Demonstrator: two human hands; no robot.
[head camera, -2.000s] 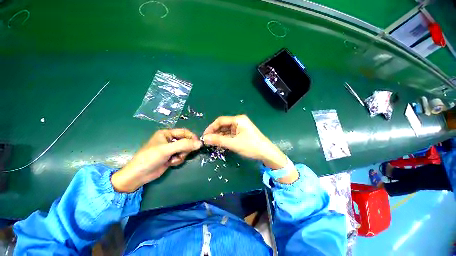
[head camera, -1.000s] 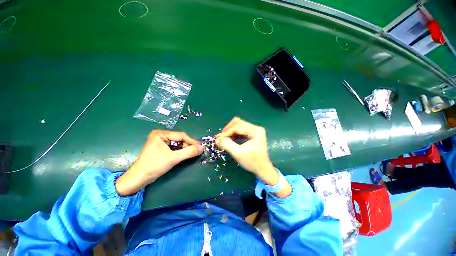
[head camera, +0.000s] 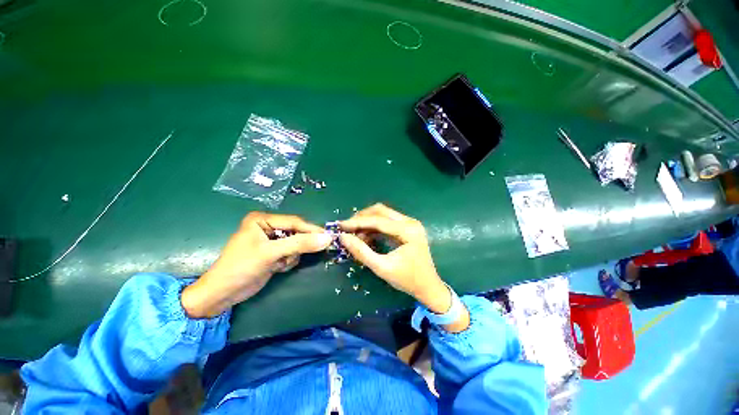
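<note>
My left hand (head camera: 255, 255) is over the green bench, its thumb and finger pinched on a small component (head camera: 331, 233). Dark glinting bits also show inside its curled fingers. My right hand (head camera: 393, 247) meets it from the right, its thumb and finger touching the same spot. The fingertips hide most of the held part. A loose pile of small components (head camera: 340, 256) lies just below and behind the fingertips, partly covered. Pale bits (head camera: 356, 287) are scattered nearer my body. A few more dark and silver pieces (head camera: 309, 185) lie beside the left clear bag.
A flat clear zip bag (head camera: 263, 160) lies beyond my left hand. A black bin (head camera: 460, 123) with small parts stands beyond my right hand. Another bag (head camera: 536, 215), a thin tool (head camera: 574, 148) and crumpled plastic (head camera: 617, 164) lie right. A white cord (head camera: 105, 212) curves left.
My right hand went down to the pile and has come back to my left fingertips. The bench's drawn circles have shifted left, while the bags and bin stay nearly in place.
</note>
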